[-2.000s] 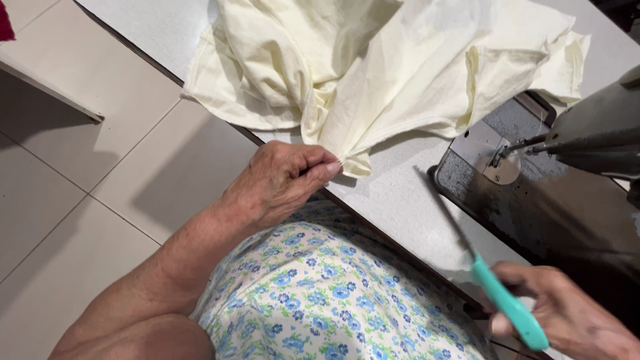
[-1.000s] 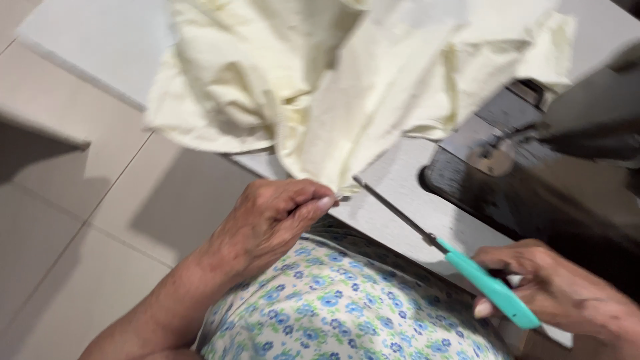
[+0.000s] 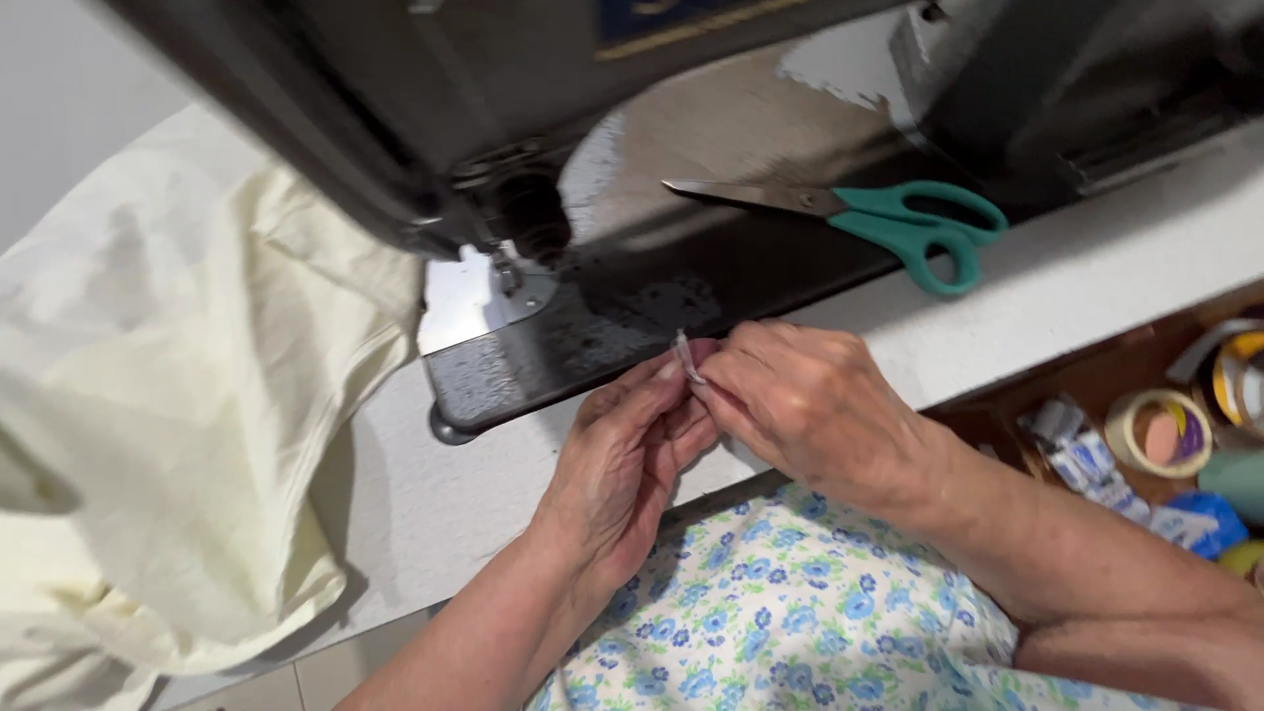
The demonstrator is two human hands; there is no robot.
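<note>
My left hand (image 3: 627,444) and my right hand (image 3: 805,405) meet at the near edge of the sewing machine bed. Between their fingertips they pinch a small, pale, twisted strand (image 3: 688,360), which looks like thread or a fabric scrap. Scissors with teal handles (image 3: 913,222) lie on the machine bed beyond my right hand, blades pointing left. The cream fabric (image 3: 197,395) is spread in folds to the left, beside the needle plate (image 3: 513,301). No hand touches the cloth or the scissors.
The dark sewing machine (image 3: 326,118) stands across the white table (image 3: 425,513). At the right, below the tabletop, an open brown drawer (image 3: 997,425) holds a tape roll (image 3: 1157,433) and several small items. A floral garment covers my lap.
The view has swung to the right. My right hand has let go of the scissors, which now lie on the machine. My left hand has left the cream fabric, and both hands are together.
</note>
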